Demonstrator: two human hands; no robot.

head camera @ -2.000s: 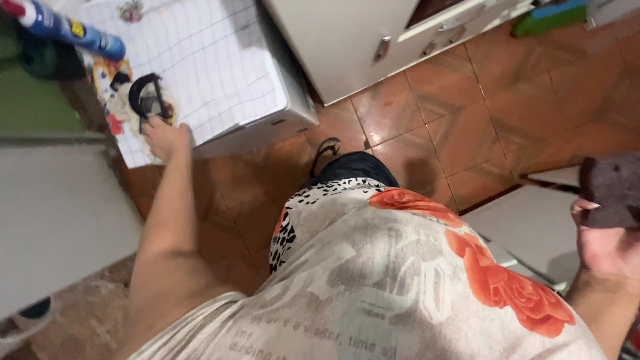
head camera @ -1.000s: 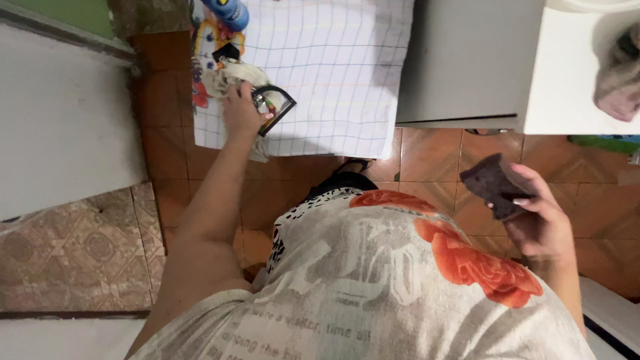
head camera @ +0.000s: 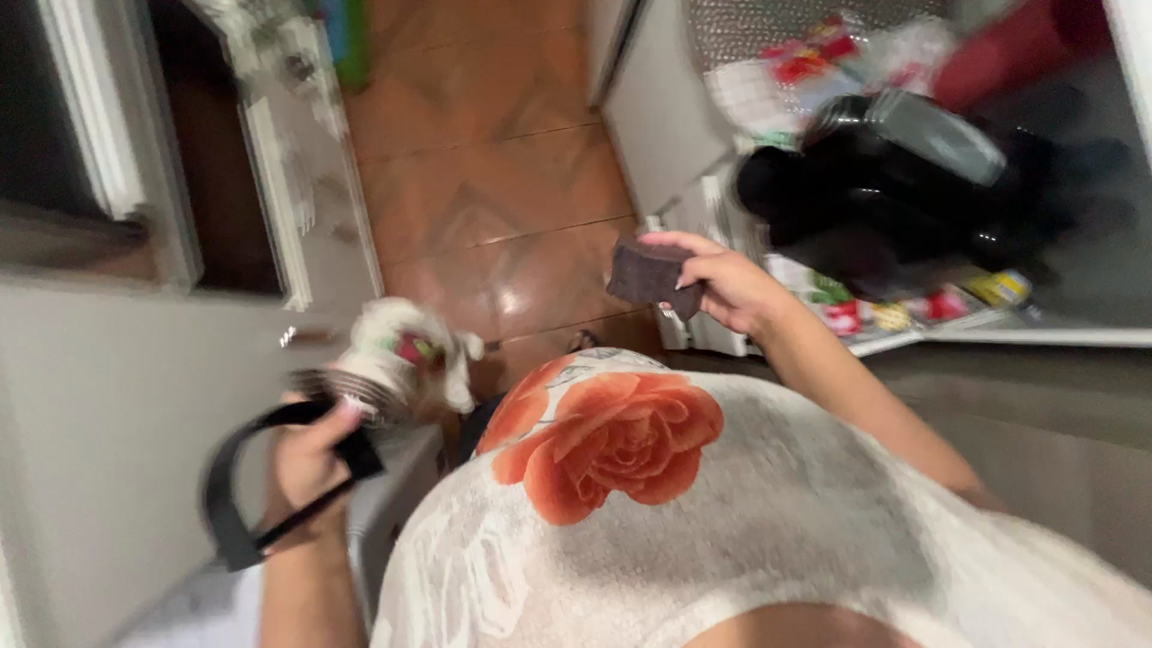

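My left hand [head camera: 310, 459], at the lower left, grips a bunch of things: a black curved frame-like item [head camera: 236, 504], a blurred dark ridged item, and a pale cloth [head camera: 396, 346] with a coloured print that hangs from the far side of the hand. What the black item is, I cannot tell. Out to the right, my right hand [head camera: 733, 283] pinches a dark purple-brown sponge [head camera: 652, 274] between thumb and fingers, above the tiled floor. Part of the left palm is hidden behind the held things.
At the right, a counter edge [head camera: 1035, 337] borders a blurred heap of black items [head camera: 900, 189], a clear container and colourful packets. White cabinets [head camera: 108, 387] line the left side. Orange-brown floor tiles [head camera: 504, 180] run between. A checked cloth [head camera: 216, 607] shows at the bottom left.
My left hand has lifted the pale cloth and the black item off the checked cloth. My right hand still holds the sponge. The view has turned strongly.
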